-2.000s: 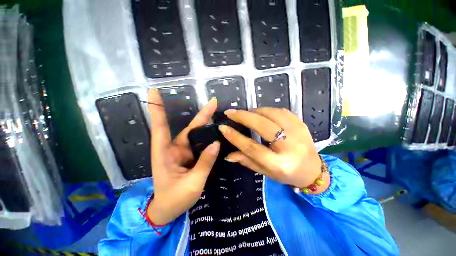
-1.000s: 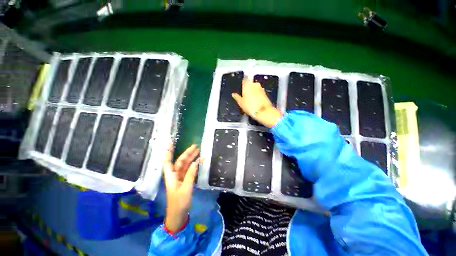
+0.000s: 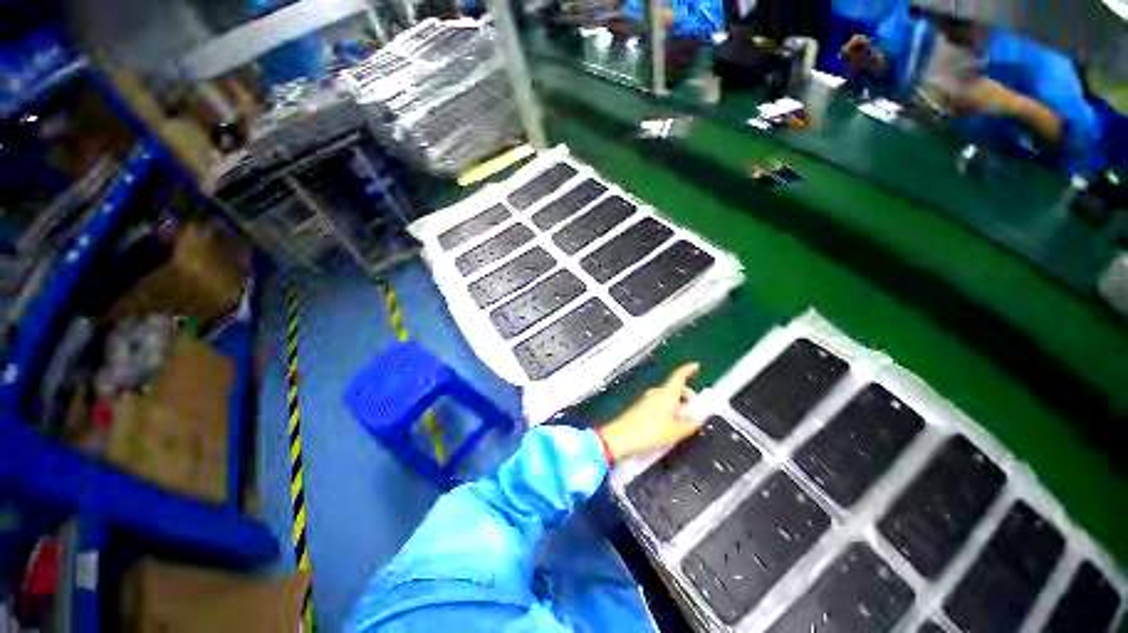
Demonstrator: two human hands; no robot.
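A whitish tray [image 3: 776, 460] holding two rows of flat black phone housings [image 3: 862, 443] lies at the lower right, cut off by the picture's edge. My left hand [image 3: 652, 416], with a red string at the wrist, is at this tray's left edge, beside the nearest housing. Its fingers are partly apart and no object shows in it; whether it touches the tray is unclear. A second tray [image 3: 559, 260] of black housings lies on top of a stack farther left. My right hand is not in view.
The green bench [image 3: 742, 247] runs away to the upper right, with people in blue smocks along its far side. A blue stool [image 3: 414, 398] stands on the floor left of the bench. Clear wrapped stacks [image 3: 452, 105] stand at the back. Blue racks with cartons [image 3: 186, 420] are at far left.
The view has swung left. My left hand has moved to the tray's left edge. My right hand, over the tray a second ago, has left the picture.
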